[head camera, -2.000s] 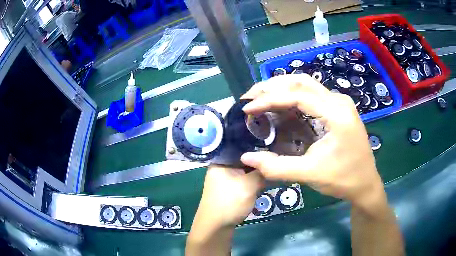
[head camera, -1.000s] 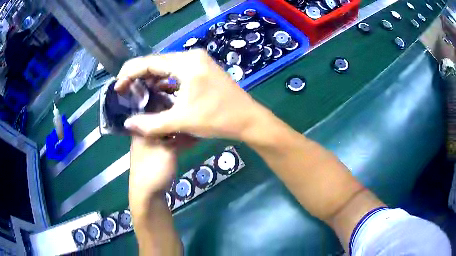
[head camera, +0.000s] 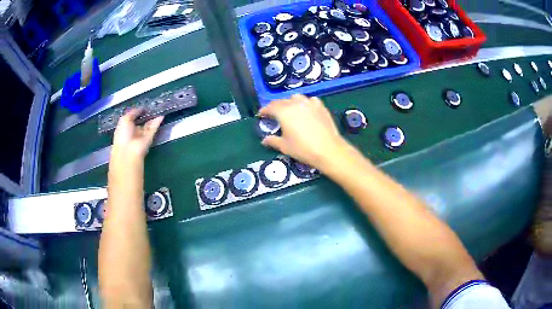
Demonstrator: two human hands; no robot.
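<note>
My left hand (head camera: 134,134) holds the near edge of an empty four-position plate (head camera: 177,102) over the green bench at left. The plate is flat, grey, with small holes. My right hand (head camera: 302,130) has its thumb and fingers around a black-rimmed disc part (head camera: 269,125) just in front of the blue bin. A loaded plate (head camera: 259,184) with a row of discs lies below my hands. Another loaded plate (head camera: 164,211) lies on the white strip, partly hidden by my left forearm.
A blue bin (head camera: 339,90) and a red bin (head camera: 451,49) hold many discs. Several loose discs (head camera: 393,137) lie at right. A metal upright (head camera: 229,57) stands between the hands. A needle-tip bottle (head camera: 87,67) stands in a small blue holder (head camera: 72,96). Plastic bags (head camera: 121,17) lie behind.
My hands have moved apart. The left now holds a bare plate on the left; the right is at a disc by the blue bin. More loose discs show near the right hand. The view has shifted.
</note>
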